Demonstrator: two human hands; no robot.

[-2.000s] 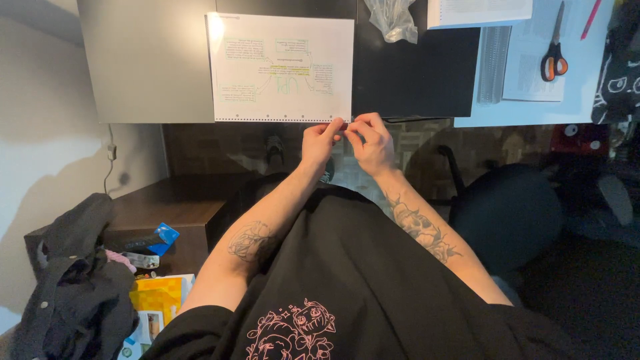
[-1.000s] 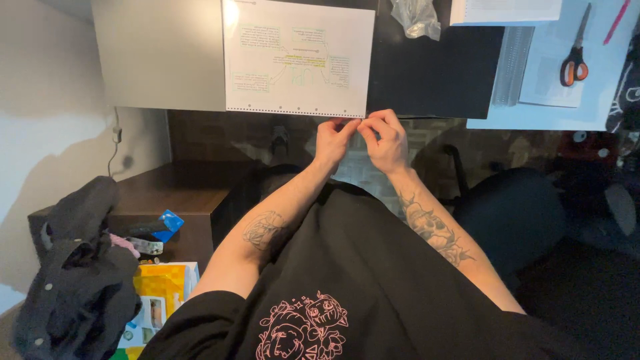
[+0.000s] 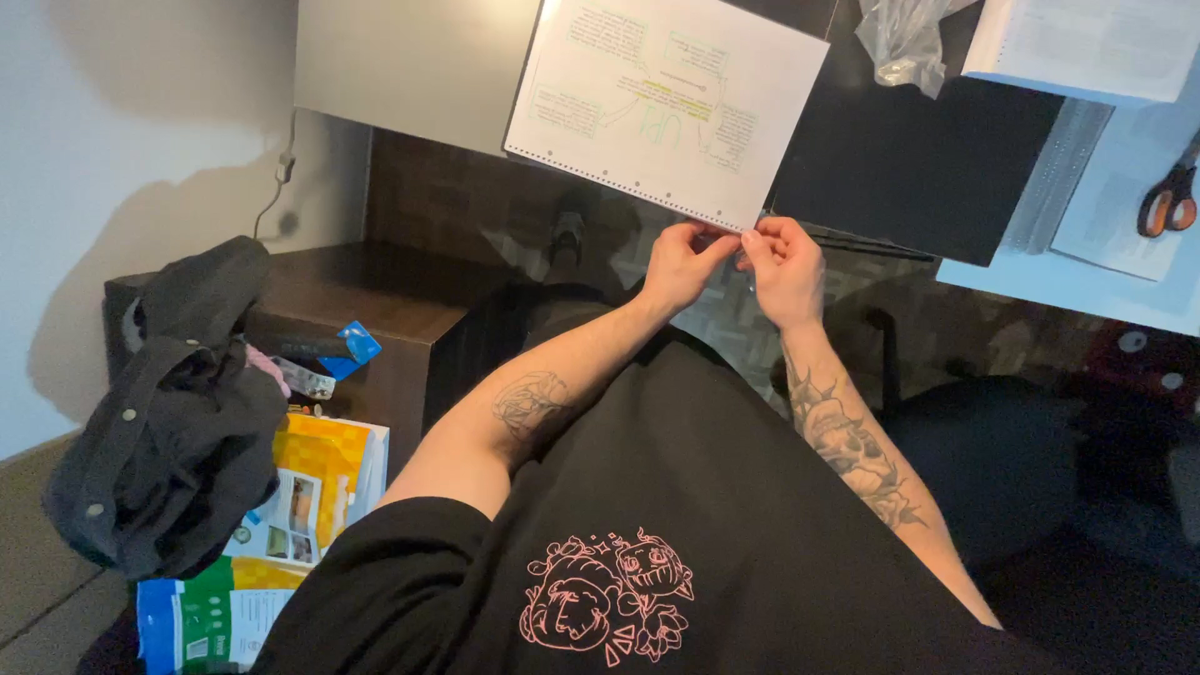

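A stack of printed paper (image 3: 656, 112) with a row of small punched holes along its near edge lies at the front edge of the desk, a little past it. My left hand (image 3: 689, 267) pinches the holed edge near its right corner with thumb and index finger. At that corner, my right hand (image 3: 783, 267) grips with thumb and fingertips, almost touching the left. Something small and clear shows just under the right fingertips; what it is cannot be told. The top sheet bears text, green boxes and yellow highlighting.
Crumpled clear plastic (image 3: 902, 42), another paper stack (image 3: 1087, 47) and orange-handled scissors (image 3: 1168, 199) lie to the right. A black sheet (image 3: 923, 150) covers part of the desk. A dark wooden cabinet (image 3: 375, 291), a dark garment (image 3: 169, 422) and colourful packaging (image 3: 323, 469) are at the left.
The view has turned and shifted. Both hands remain at the same corner of the paper, and the paper now sits tilted against the desk's edge, where it was nearly parallel before.
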